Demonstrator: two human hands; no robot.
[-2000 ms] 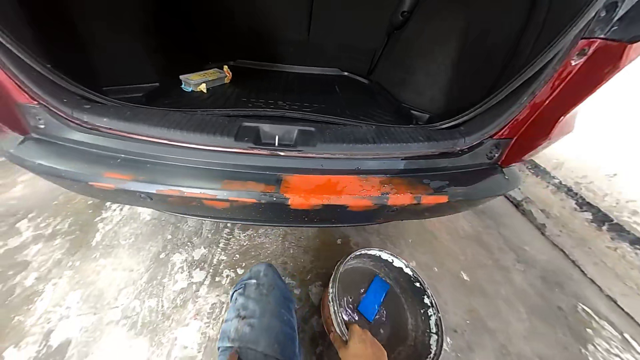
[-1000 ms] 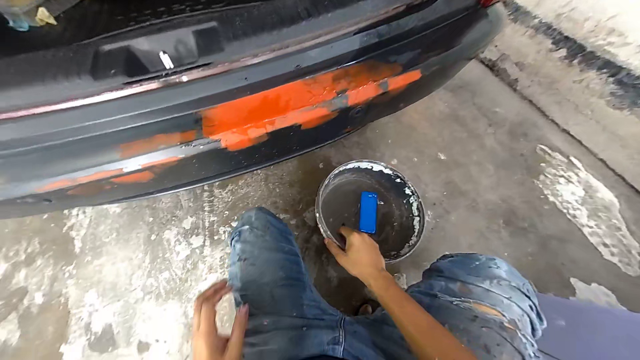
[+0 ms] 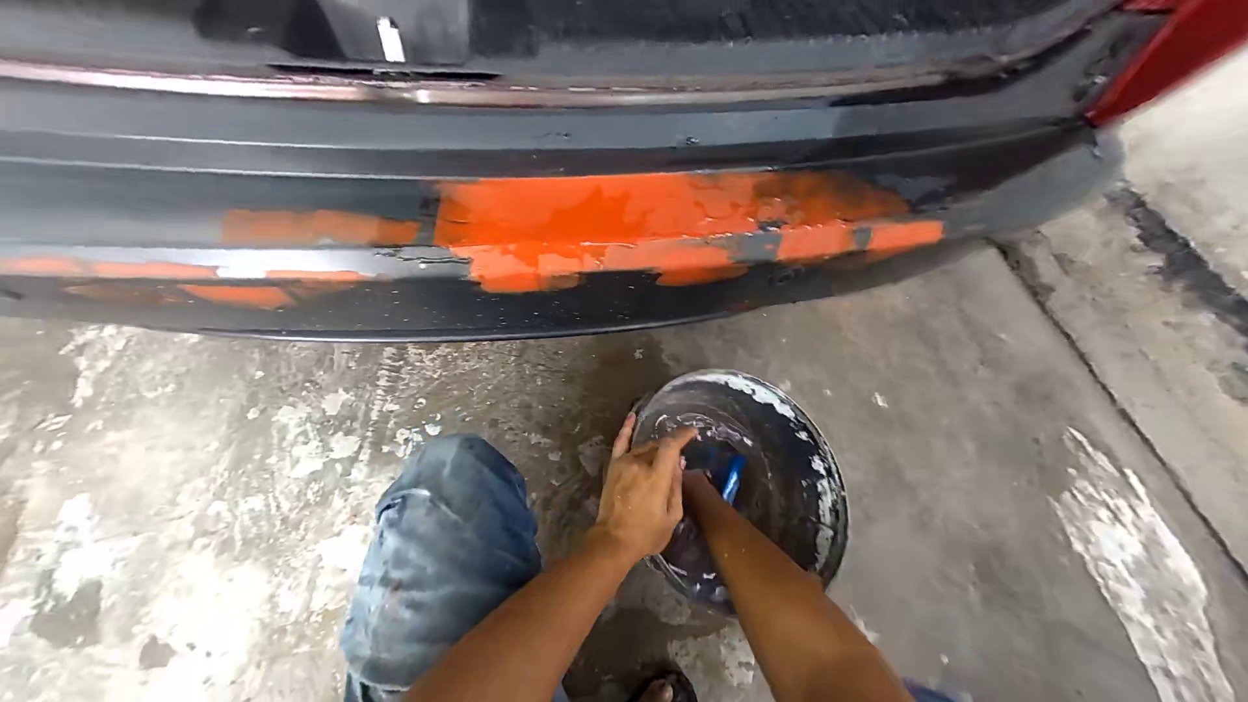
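Observation:
A round bucket (image 3: 827,458) with a white-stained rim and dark water in it stands on the concrete below the car's rear bumper. My left hand (image 3: 643,487) rests at the bucket's left rim, fingers spread and holding nothing. Down in the water is my right hand (image 3: 696,486), mostly hidden beside the left one. A blue block (image 3: 733,480) is partly under water right against the right hand; the grip on it is not visible. Above the bucket, the dark bumper (image 3: 370,312) carries patches of orange filler (image 3: 604,210).
My jeans-clad knee (image 3: 448,546) is left of the bucket. The bumper's lower edge overhangs the wet, white-stained concrete floor (image 3: 244,468). A floor seam (image 3: 1092,380) and a pale wall base lie to the right. A foot shows at the bottom.
My left hand has come from beside the knee to the bucket's rim. The right hand has gone from the rim down into the water, and the blue block is now partly submerged.

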